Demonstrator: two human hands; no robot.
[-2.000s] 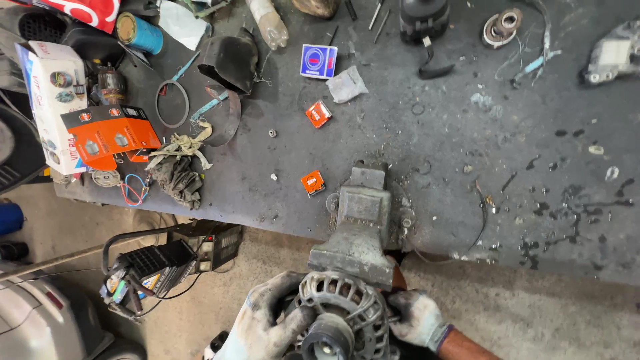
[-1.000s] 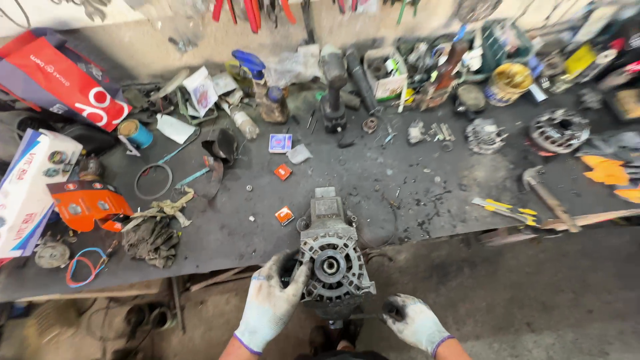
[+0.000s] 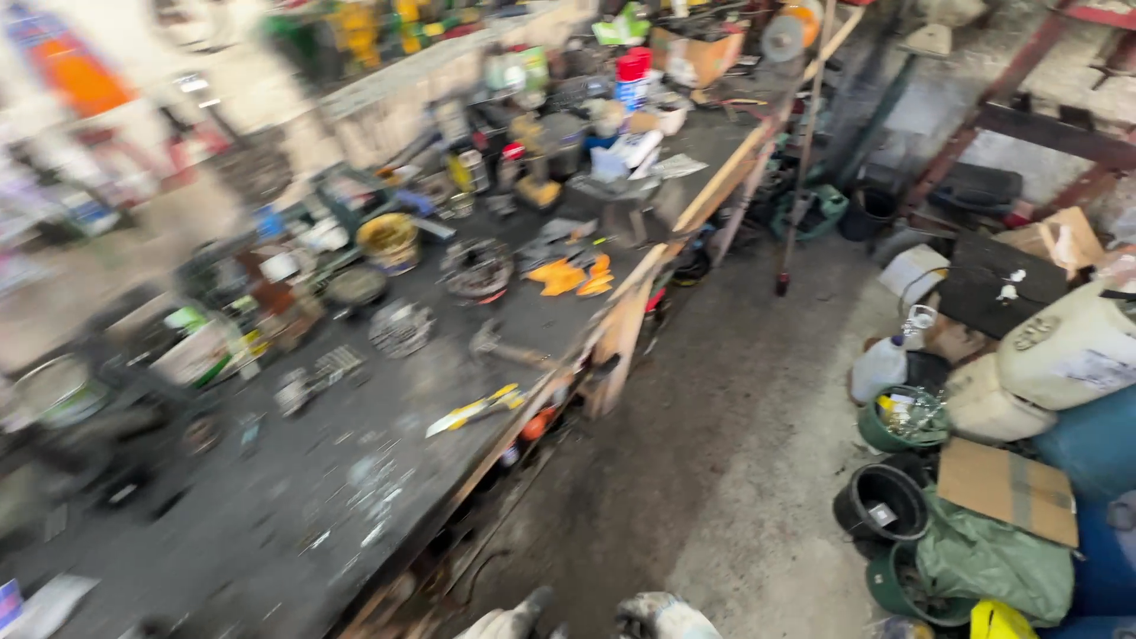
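Note:
At the bottom edge of the blurred head view, my left hand (image 3: 513, 621) and my right hand (image 3: 666, 618) show only in part, both in light work gloves with dark fingertips. They are a little apart, in front of the floor. Whether either holds anything cannot be seen. The alternator is out of view. Nearest on the dark workbench (image 3: 355, 461) are yellow-handled cutters or pliers (image 3: 475, 409), with a hammer (image 3: 515, 347) beyond them. Farther left lie a metal alternator housing (image 3: 401, 329) and a darker round housing (image 3: 477, 268).
Orange gloves or cloths (image 3: 568, 276), a yellow tub (image 3: 389, 242) and a spray can (image 3: 631, 84) are on the bench. Its wooden edge (image 3: 612, 311) runs diagonally. Black buckets (image 3: 881, 502), a cardboard sheet (image 3: 1008, 491) and pale plastic canisters (image 3: 1069, 333) stand along the floor's right side.
The view has swung far to the right along the bench. The alternator and vise, seen earlier by my hands, have left the picture. My hands are now mostly below the frame.

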